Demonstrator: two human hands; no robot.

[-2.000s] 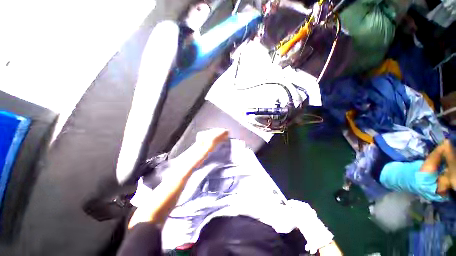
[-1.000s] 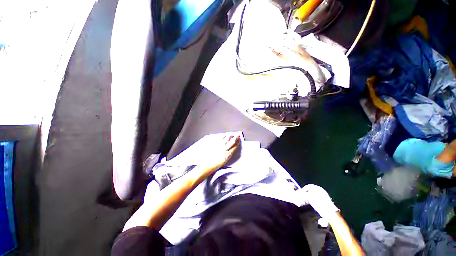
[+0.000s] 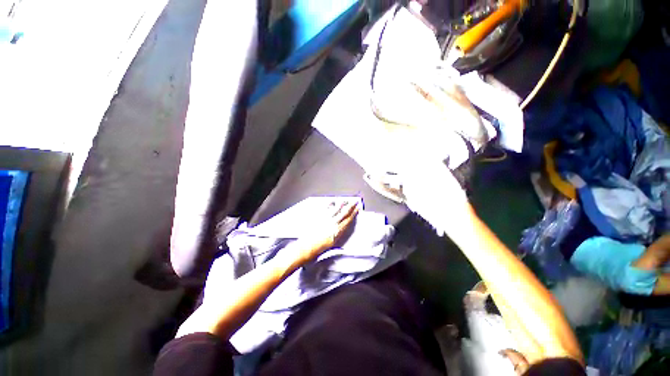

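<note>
A pale lavender-grey garment [image 3: 316, 268] lies folded and partly creased over the near end of the grey ironing board [image 3: 312, 172], against my body. My bare left hand [image 3: 339, 222] rests on its far edge, palm down, with no cloth visibly pinched. My right hand [image 3: 433, 192], in a white glove, is closed over the handle of the steam iron. Only the rim of the iron's soleplate [image 3: 385, 186] shows beside the glove; the handle is hidden. The iron is at the near edge of the white rest cloth [image 3: 345, 110].
A long narrow padded arm [image 3: 209, 139] stands at the left, near a wall. An orange fitting [image 3: 488, 28] and a yellowish hose [image 3: 552, 70] are beyond the rest cloth. Blue bagged garments [image 3: 613, 125] lie on the right, with another person's light-blue sleeve [image 3: 608, 263] beside them.
My right hand has left the garment's right side and moved forward onto the iron, covering its handle. The garment's right side has fallen in nearer my body. My left hand has stayed on the cloth.
</note>
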